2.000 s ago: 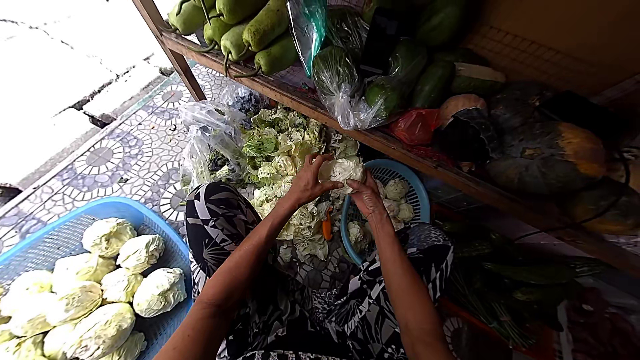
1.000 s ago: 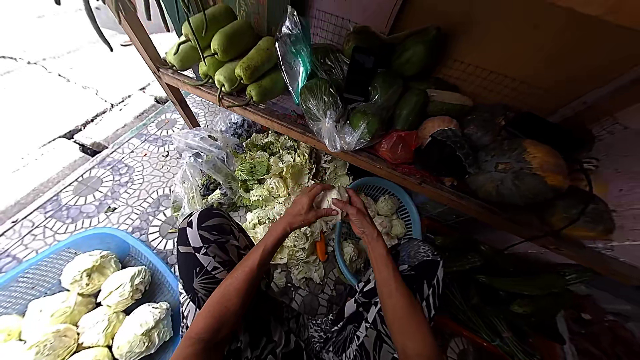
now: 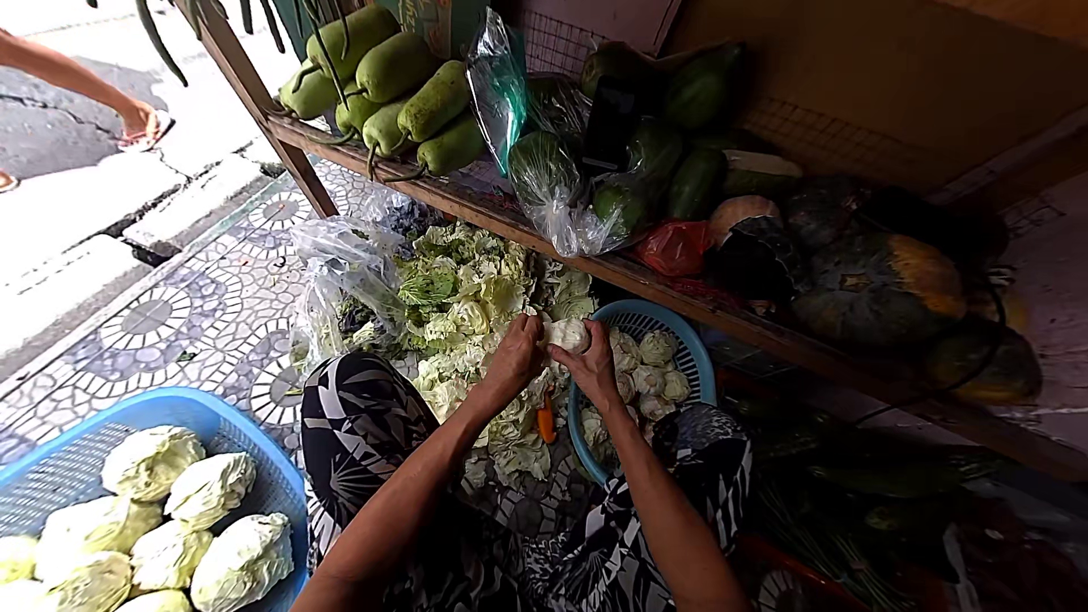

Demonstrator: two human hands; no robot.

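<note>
A small pale cabbage head (image 3: 568, 336) is held between my two hands, above the pile of leaves and beside the round basket's rim. My left hand (image 3: 517, 353) pinches its left side. My right hand (image 3: 592, 364) grips it from the right and below. Loose cabbage leaves (image 3: 476, 314) lie heaped on the floor beyond my knees. An orange-handled tool (image 3: 546, 418) rests on the leaves below my hands; its other end is hidden. Several small pale heads (image 3: 650, 380) sit in the round blue plastic basket (image 3: 699, 340) at my right knee.
A blue basket (image 3: 191, 399) with several larger cabbages (image 3: 153, 463) stands at left. A clear plastic bag (image 3: 344, 263) lies beside the leaves. Ahead, a wooden shelf (image 3: 476, 208) bears green gourds (image 3: 433, 98) and pumpkins (image 3: 880, 285). A passer-by's foot (image 3: 143, 123) shows at upper left.
A passer-by's leg and feet have come into view at upper left. Both hands have stayed together on a pale head near the round basket, with their grip shifted.
</note>
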